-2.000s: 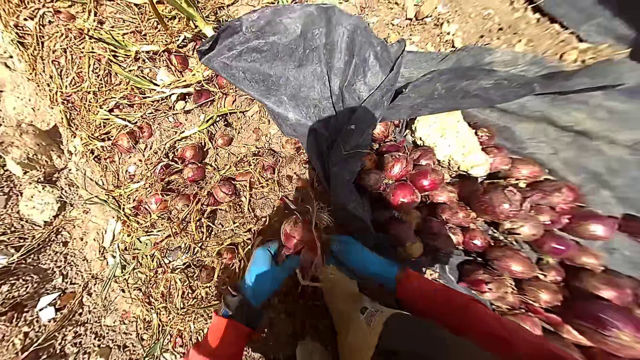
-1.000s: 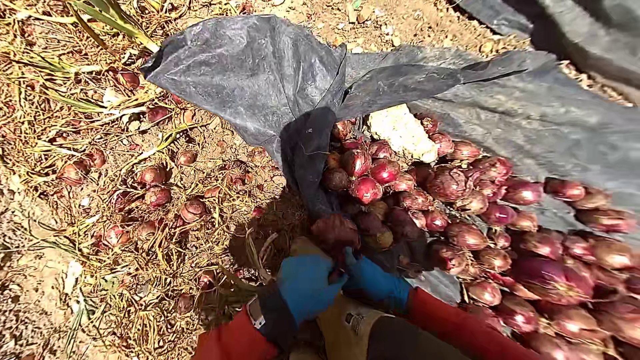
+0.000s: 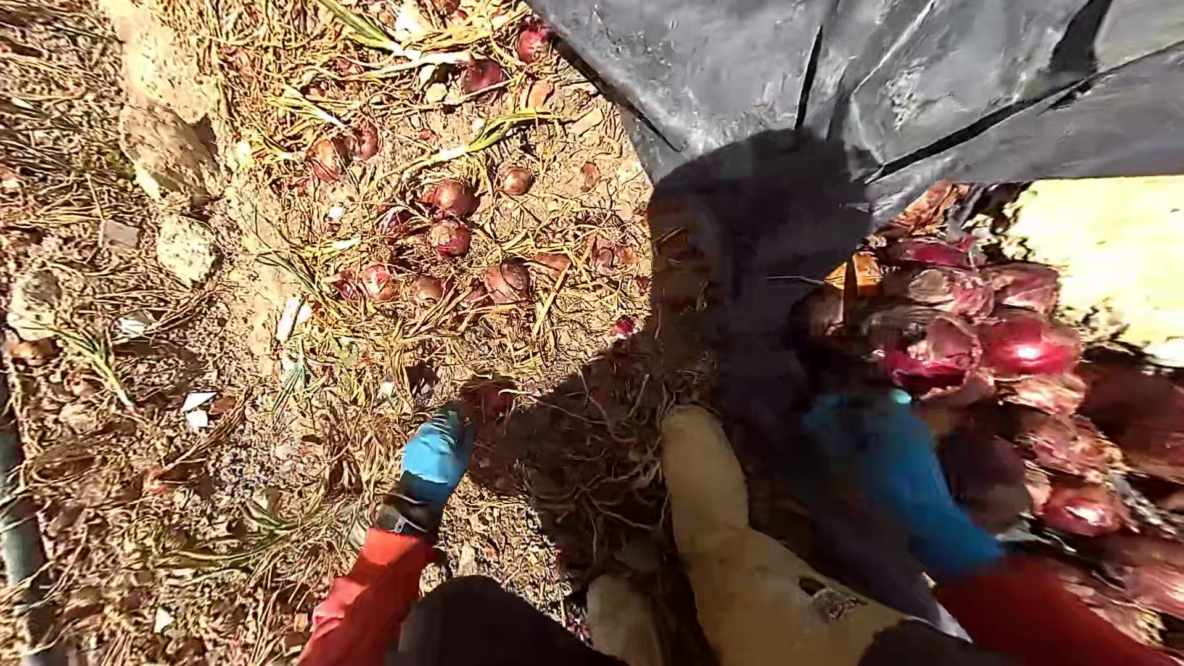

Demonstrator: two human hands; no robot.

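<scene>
My left hand (image 3: 437, 455), in a blue glove with a dark watch at the wrist, reaches down to the straw-covered soil beside a shaded red onion (image 3: 496, 400); whether its fingers grip that onion is unclear. Blurred and partly in shadow, my right hand (image 3: 888, 472), also blue-gloved, is at the edge of the pile of red onions (image 3: 1029, 346); its fingers and anything in them cannot be made out. Several red onions (image 3: 450, 237) with dry stalks lie scattered on the ground up and left of my left hand.
A dark plastic sheet (image 3: 906, 83) spreads across the top right. A pale stone block (image 3: 1101, 250) sits beside the pile. My tan boot (image 3: 708, 499) stands between my hands. Rocks (image 3: 185, 250) lie at the left, and a grey pipe (image 3: 20, 527) runs along the left edge.
My hands were together around an onion near the boot; now they are apart, the left over the ground to the left, the right at the pile. The view has moved closer.
</scene>
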